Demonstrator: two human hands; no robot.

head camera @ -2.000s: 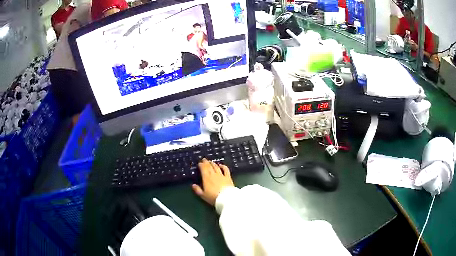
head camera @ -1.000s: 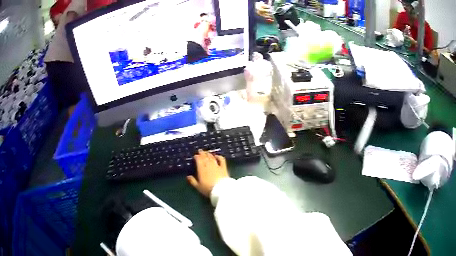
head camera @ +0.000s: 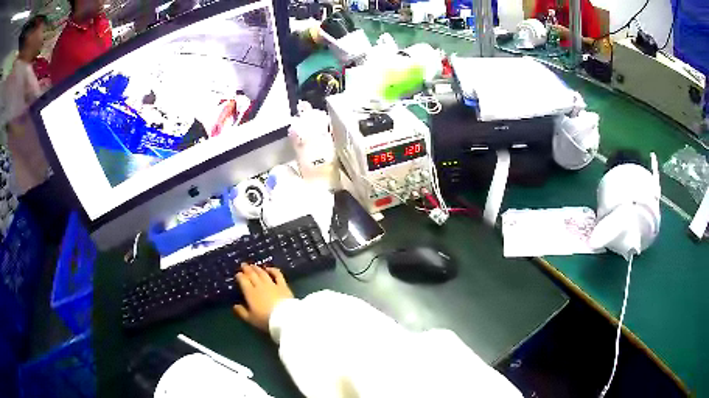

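My right hand [head camera: 263, 295] rests palm down at the front edge of the black keyboard [head camera: 179, 281], fingers slightly apart and holding nothing. A white security camera [head camera: 204, 379] is at the bottom left, cut off by the picture's edge, with a thin white antenna pointing up and left. My left hand is not in view; what is below the camera is cut off. The monitor [head camera: 179, 101] shows a tilted live picture with blue crates and white items.
A smartphone [head camera: 357, 223] and black mouse [head camera: 422, 264] lie right of the keyboard. Behind are a power supply [head camera: 385, 151] with red digits and a black printer [head camera: 505, 136]. Another white camera [head camera: 628, 210] with a cable sits by a paper sheet [head camera: 550, 231]. Blue crates [head camera: 71, 272] stand left; people stand behind.
The view has swung right, so the desk items sit further left. The picture on the monitor has tilted and changed. The power supply digits differ. My right hand remains at the keyboard.
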